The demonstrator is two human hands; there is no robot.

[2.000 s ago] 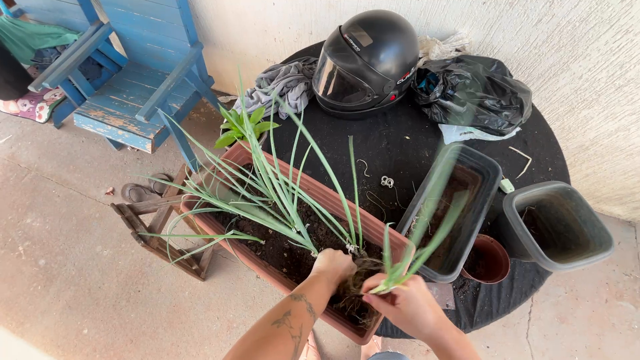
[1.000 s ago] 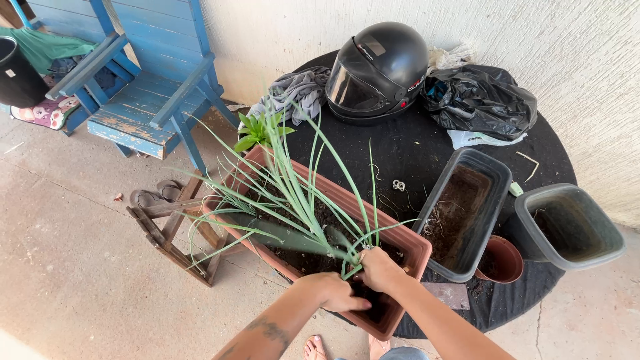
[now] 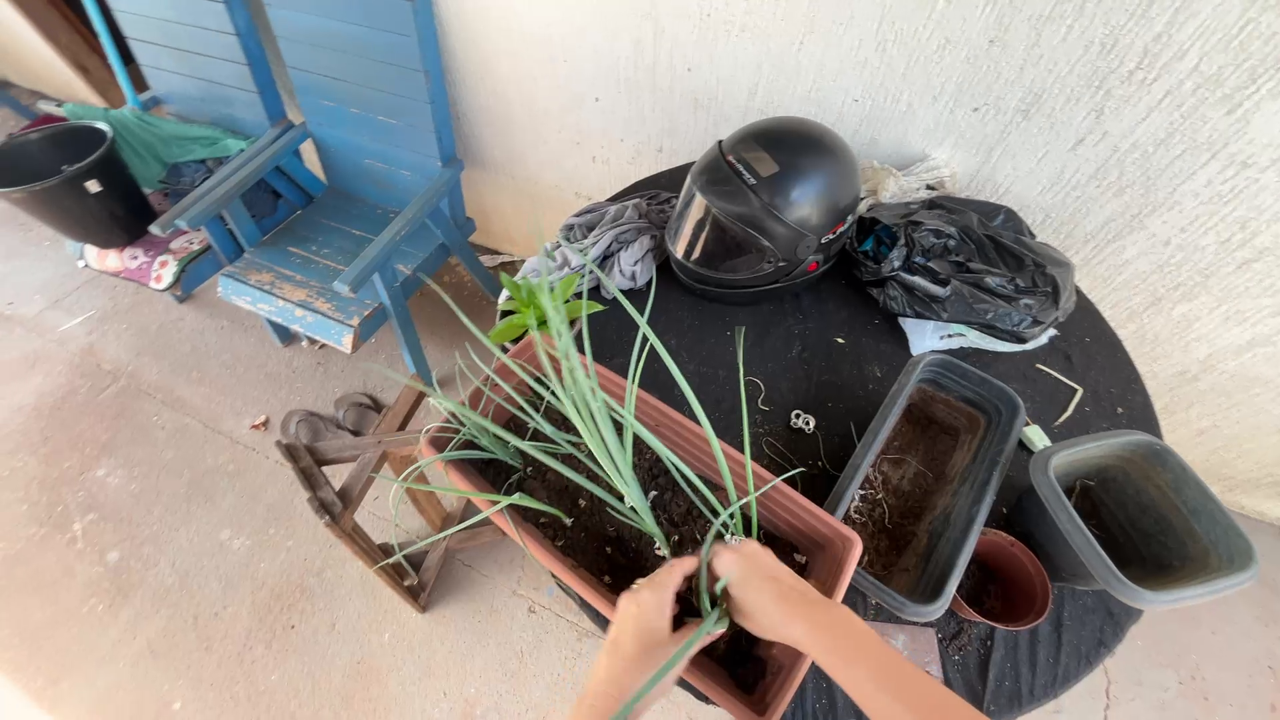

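Note:
A long terracotta-coloured plastic planter (image 3: 645,400) holds dark soil (image 3: 570,535) and several green onion plants (image 3: 605,430) with long leaves. At its near right end, my left hand (image 3: 650,620) and my right hand (image 3: 760,590) meet around the base of a green onion (image 3: 712,570), whose leaves stick out between them. My left hand's fingers close on the stem low down. My right hand is bent over the same plant just above the soil; its fingertips are partly hidden. A broad-leaved green plant (image 3: 540,305) rises at the planter's far end.
On the black-covered round table (image 3: 790,350) are a black helmet (image 3: 765,205), a grey cloth (image 3: 610,240), a black plastic bag (image 3: 965,265), an empty-looking dark trough (image 3: 925,480), a square grey pot (image 3: 1145,520) and a small brown pot (image 3: 1005,580). Blue wooden chairs (image 3: 340,240) stand at left.
Two seconds ago my right hand held a green onion with bare roots at the planter's right edge; now both hands are together at a plant inside the planter.

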